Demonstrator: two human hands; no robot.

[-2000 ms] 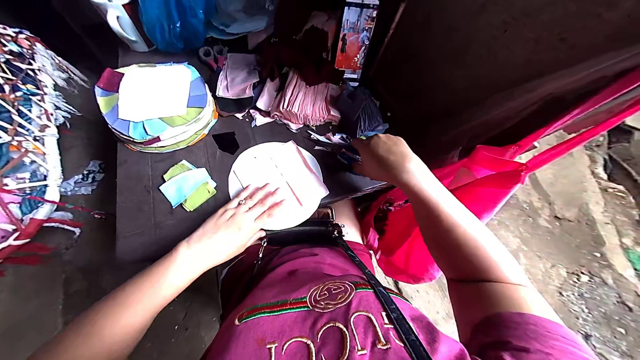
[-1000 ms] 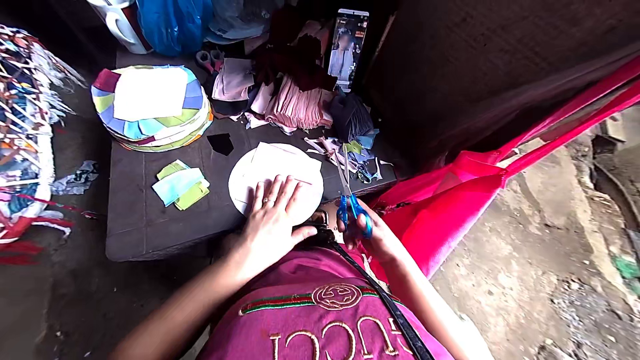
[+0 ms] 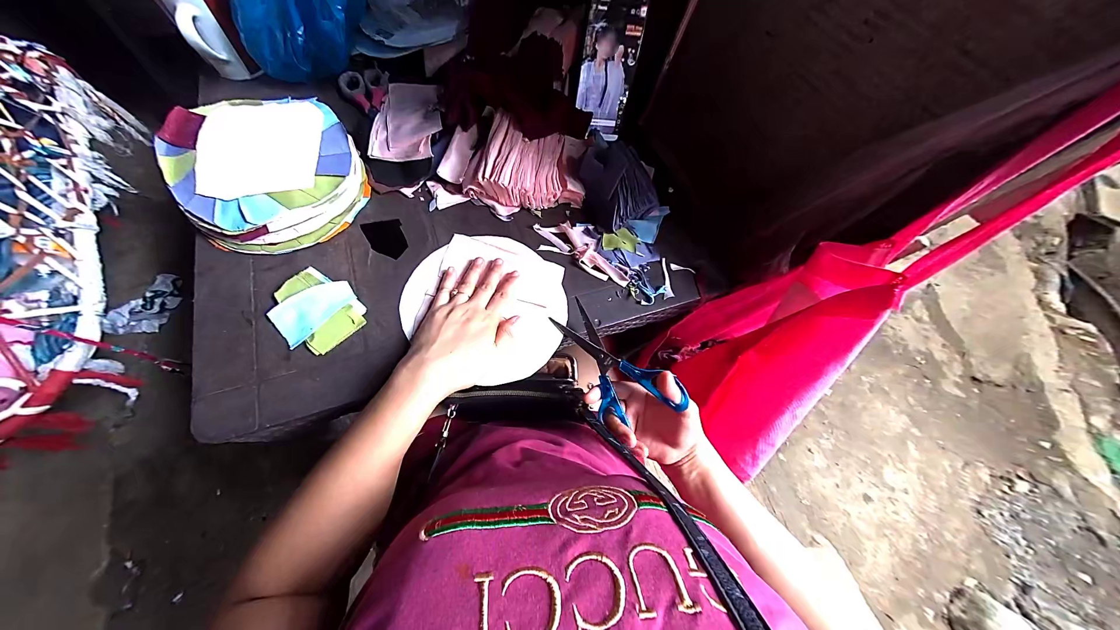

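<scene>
My left hand [image 3: 464, 328] lies flat, fingers spread, on a round white piece [image 3: 534, 341] at the table's near edge. A pale, straight-edged cloth piece [image 3: 534, 271] rests on top of the round one, partly under my fingers. My right hand [image 3: 661, 416] has its fingers in the blue handles of scissors [image 3: 604, 357], whose blades stand apart beside the right edge of the round piece. Cloth scraps [image 3: 604, 258] lie just beyond the scissors. Left of my left hand are small green and light blue cloth pieces [image 3: 319, 311].
A stack of round patchwork pieces [image 3: 262, 210] stands at the table's back left. Behind are folded pink cloths [image 3: 521, 166], dark cloths [image 3: 619, 184], a second pair of scissors [image 3: 363, 87] and a phone [image 3: 604, 74]. Red fabric [image 3: 787, 350] hangs at the right.
My right hand was at the scraps two seconds ago; it has since come back toward my body and now shows the blue-handled scissors. My left hand stays on the round piece.
</scene>
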